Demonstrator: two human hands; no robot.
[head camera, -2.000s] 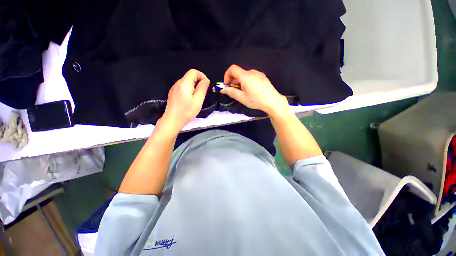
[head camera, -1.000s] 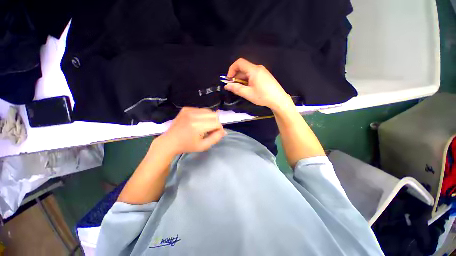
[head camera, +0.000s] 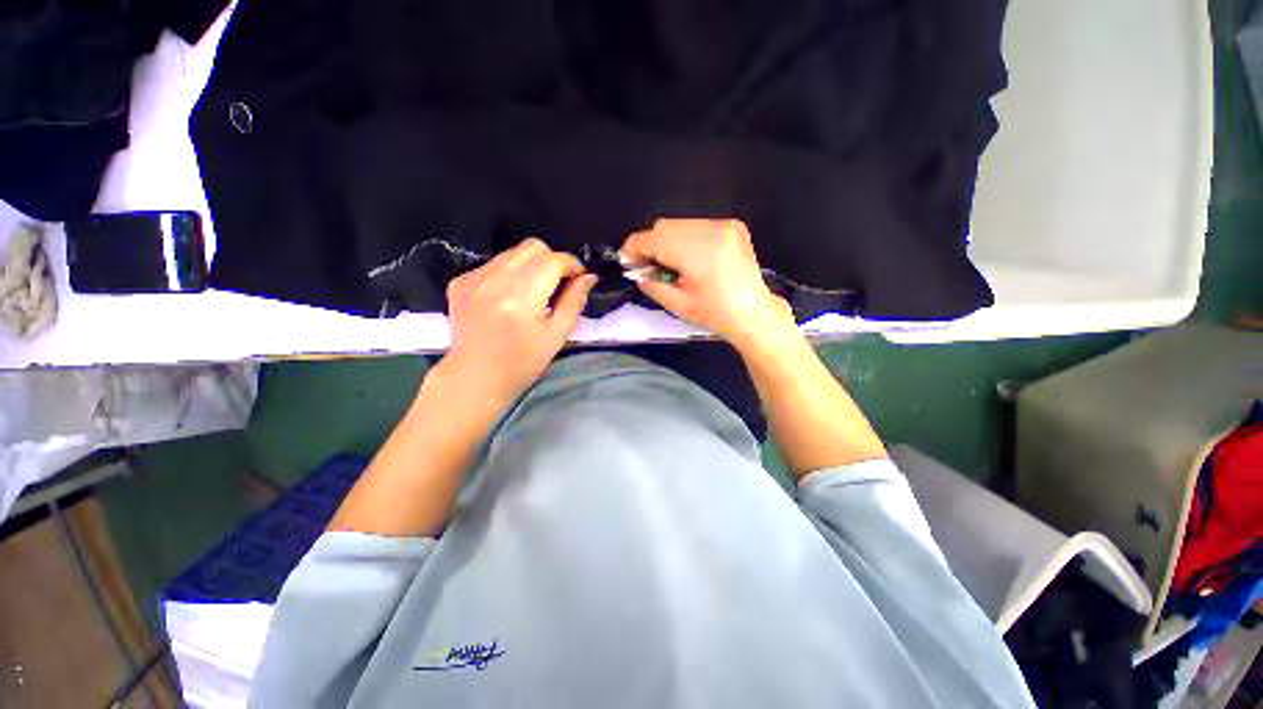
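The dark jacket (head camera: 554, 125) lies spread over the white-topped table, its near edge along the table edge. A pale wavy line (head camera: 416, 254) shows near that edge, left of my hands. The small dark neck label (head camera: 601, 255) shows between my hands. My left hand (head camera: 515, 308) pinches the jacket's near edge with thumb and forefinger. My right hand (head camera: 706, 277) holds thread snips (head camera: 648, 274) at the label's right side, pale blades pointing left. Any thread between my fingertips is too fine to see.
A phone (head camera: 136, 252) and a beige cloth bundle (head camera: 25, 284) lie at left, below another dark garment (head camera: 63, 97). A large white bin (head camera: 1101, 166) stands at right. Grey containers (head camera: 1094, 429) stand lower right, a blue crate (head camera: 263, 533) lower left.
My left hand has moved from below the table edge up onto the jacket's near edge. My right hand with the snips has moved slightly down. The view has shifted a little.
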